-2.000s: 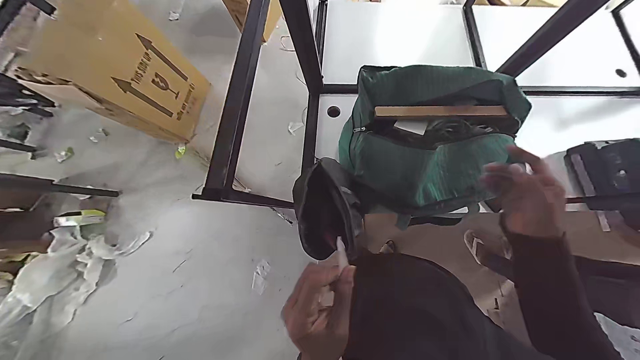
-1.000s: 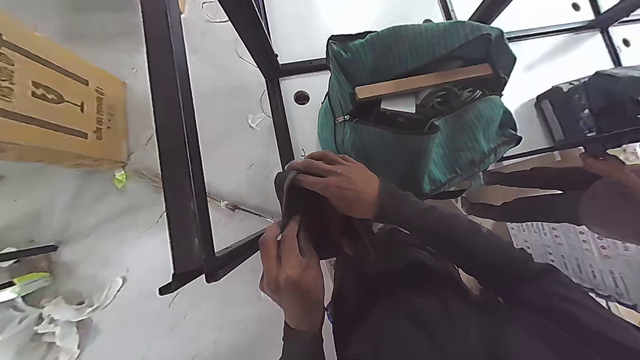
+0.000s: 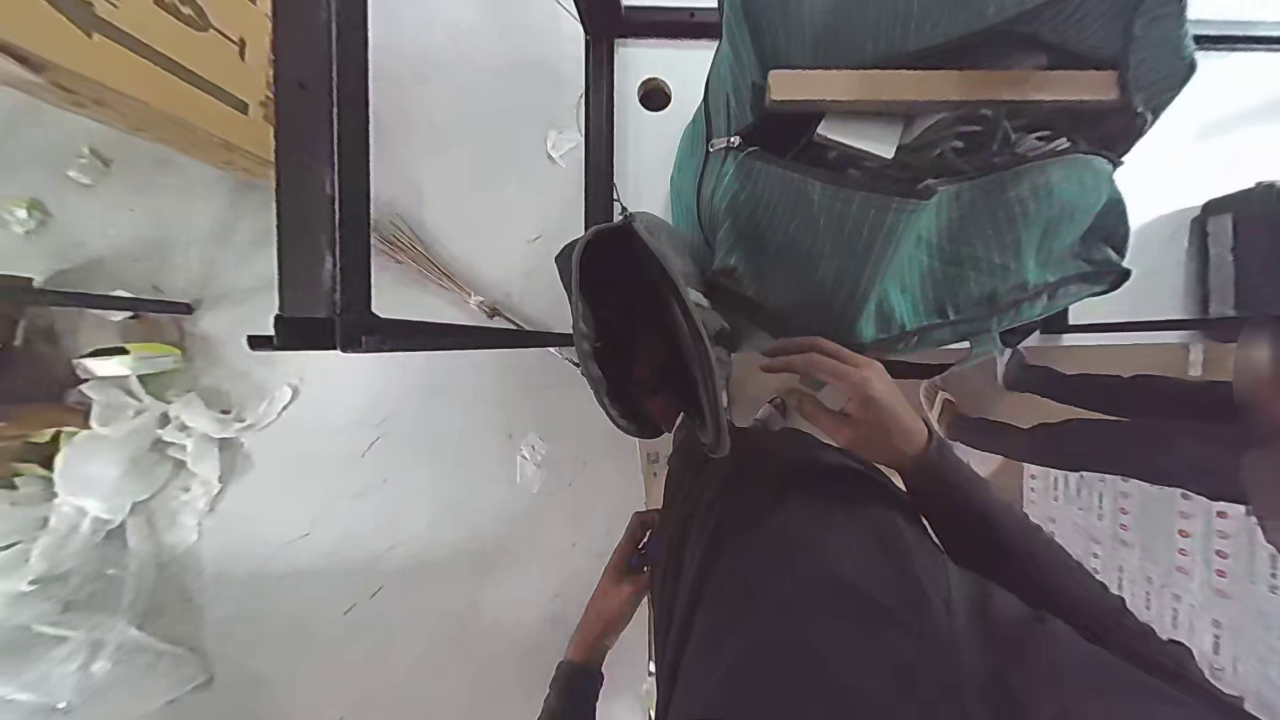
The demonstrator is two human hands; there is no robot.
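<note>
A dark pouch [image 3: 650, 330] with its mouth gaping rests beside a green fabric bag [image 3: 920, 230]. My right hand [image 3: 850, 400] is just right of the pouch, fingers apart, nothing held between them. Lower down, at the side of my dark clothing, is my left hand [image 3: 622, 575], with a small blue thing [image 3: 646, 552] at its fingers; its grip is partly hidden. Inside the unzipped green bag lie a wooden bar [image 3: 940, 86], a white piece [image 3: 862, 132] and tangled dark cables [image 3: 1000, 140].
Black metal frame bars [image 3: 335, 180] stand left of the bag. A printed cardboard box [image 3: 150, 70] is at the upper left, with crumpled plastic sheeting [image 3: 120, 470] below it. A bundle of thin sticks [image 3: 440, 262] lies on the floor. At right are another person's dark-sleeved arms [image 3: 1110, 420] and a black bag [image 3: 1245, 250].
Both hands have come off the dark pouch, which they held one second ago. My left hand has moved down beside my clothing, and my right hand is now right of the pouch.
</note>
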